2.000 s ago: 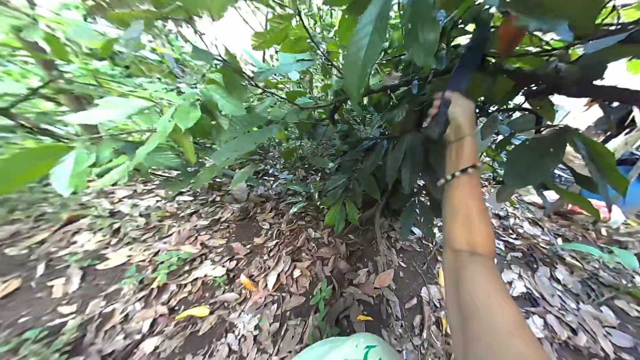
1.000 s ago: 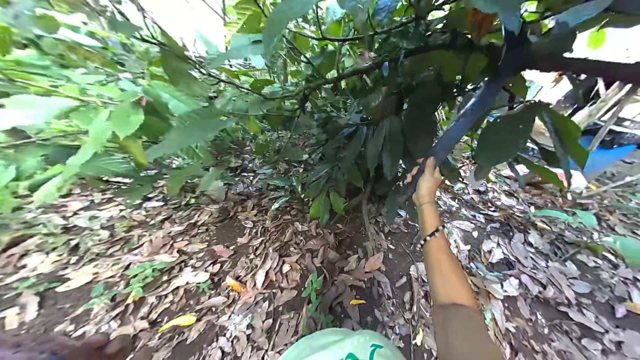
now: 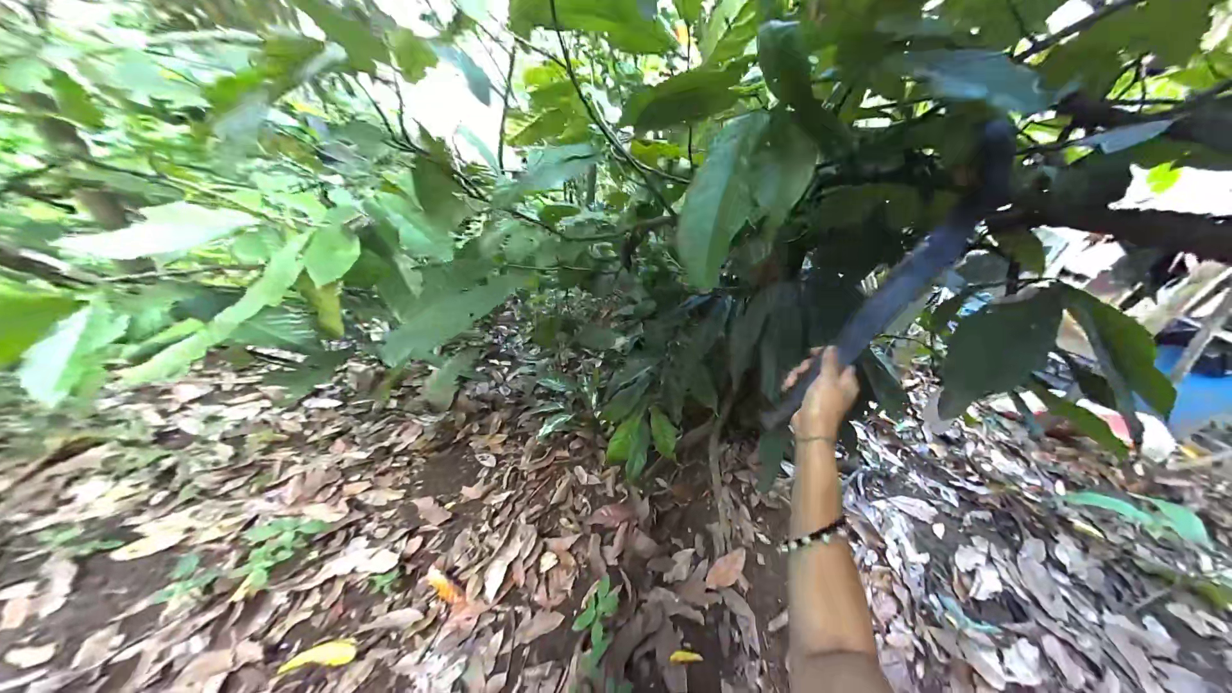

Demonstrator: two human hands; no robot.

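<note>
My right hand, with a beaded bracelet at the wrist, is closed around the handle of a machete. The long dark blade slants up and to the right from my fist and blurs among the large green leaves. Its far end lies in the shade near a thick dark branch; whether blade and branch touch I cannot tell. Broad hanging leaves are just right of the blade. My left hand is out of view.
Leafy branches spread across the upper view. Dry fallen leaves cover much of the ground, with small green seedlings among them. A thin stem rises at the middle. Something blue lies at the far right behind the foliage.
Two seconds ago the machete was raised higher; one second ago my right hand was lower. It has stayed shut on the handle throughout.
</note>
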